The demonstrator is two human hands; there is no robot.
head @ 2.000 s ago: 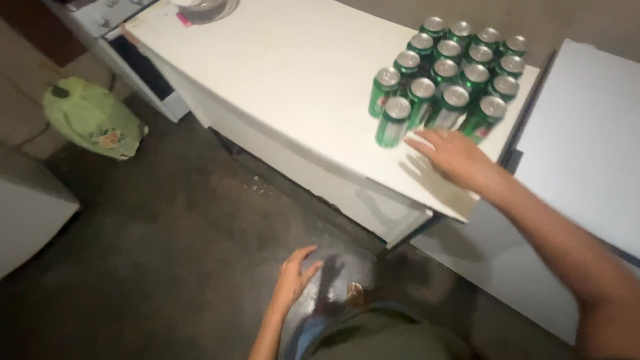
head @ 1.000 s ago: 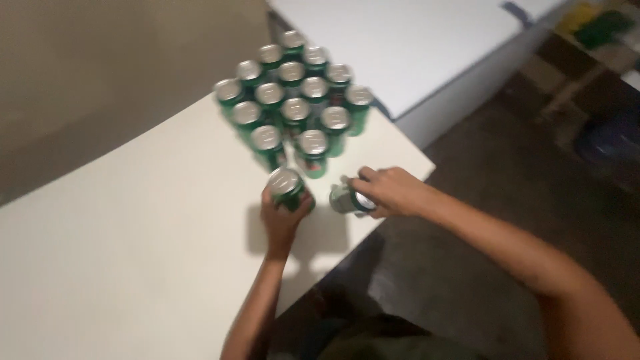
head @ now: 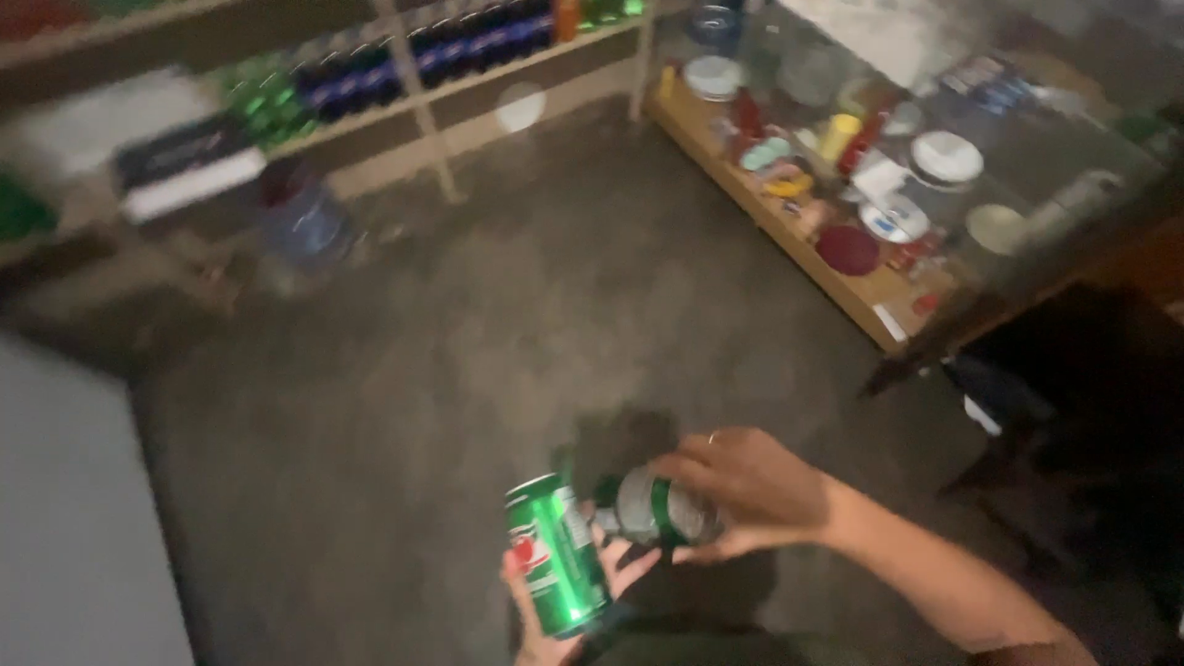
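A green drinks can point(head: 555, 555) with a red and white mark stands slightly tilted in my left hand point(head: 541, 629), the thumb on its near side and fingers behind. Just to the right, my right hand point(head: 749, 490) is closed around another can point(head: 659, 507), green and silver, lying on its side and blurred by motion. The two cans are close together over the floor; whether they touch I cannot tell. A ring shows on a finger of my right hand.
Dark floor point(head: 462, 324) spreads ahead. Shelves point(head: 518, 79) of bottles run along the far left, with a bluish container point(head: 305, 222) below. At right is a glass display case point(head: 786, 250) holding plates and small items. A pale panel point(head: 74, 518) stands at left.
One second ago both hands were at cans beside the group on the white counter. Now they hold cans over the floor, and the view has swung away to shelves and a display case.
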